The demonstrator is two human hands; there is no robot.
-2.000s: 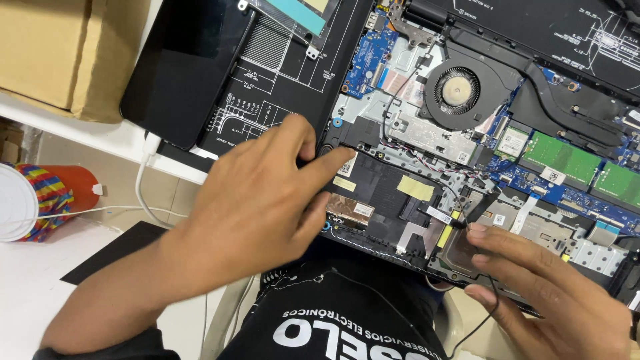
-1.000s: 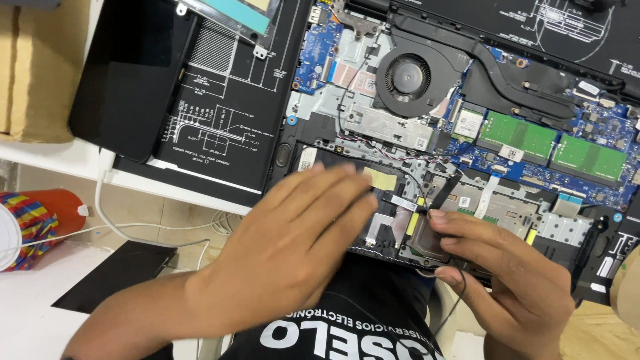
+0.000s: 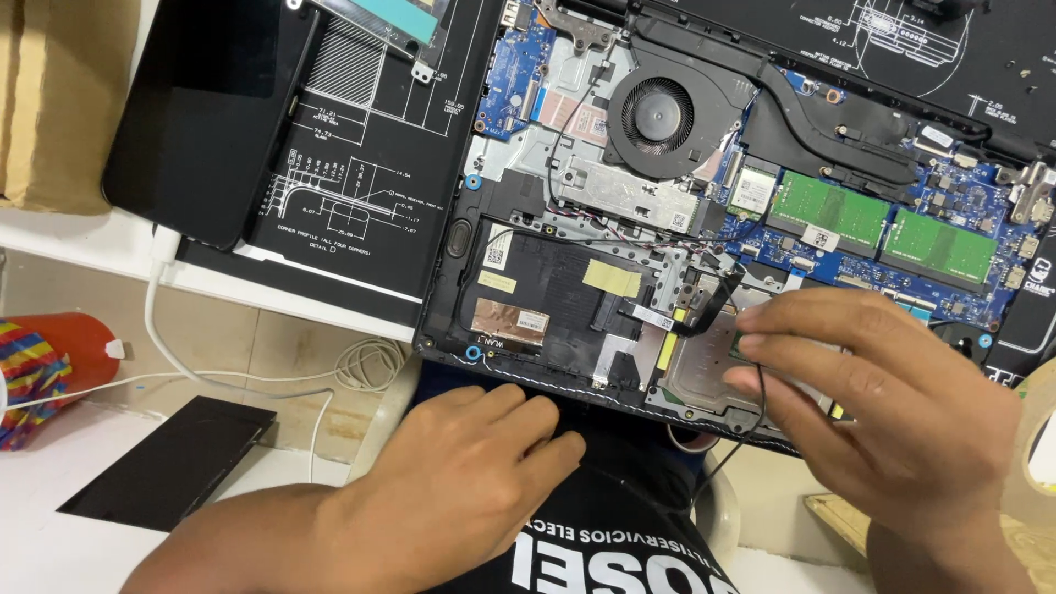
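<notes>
An opened laptop base (image 3: 553,280) lies with its inside showing: a round cooling fan (image 3: 658,115), green memory modules (image 3: 827,214) and a blue circuit board (image 3: 961,177). Below its front edge is my left hand (image 3: 487,462), fingers curled, touching no part that I can make out. My right hand (image 3: 866,388) is over the touchpad area, thumb and fingertips pinched on a thin black cable (image 3: 761,404) that hangs down past the edge. Beside those fingertips a black ribbon cable (image 3: 716,304) stands up in a bend, joined to a white-labelled connector (image 3: 652,316).
A black smartphone (image 3: 194,107) with a white charging cable (image 3: 161,330) lies on the black printed work mat (image 3: 355,198). At the left are a cardboard box (image 3: 62,107), a red container (image 3: 78,351) and a black flat panel (image 3: 169,462). A tape roll (image 3: 1031,437) is at the right edge.
My left hand has drawn back from over the laptop's left part to below its front edge. My right hand stays by the touchpad area.
</notes>
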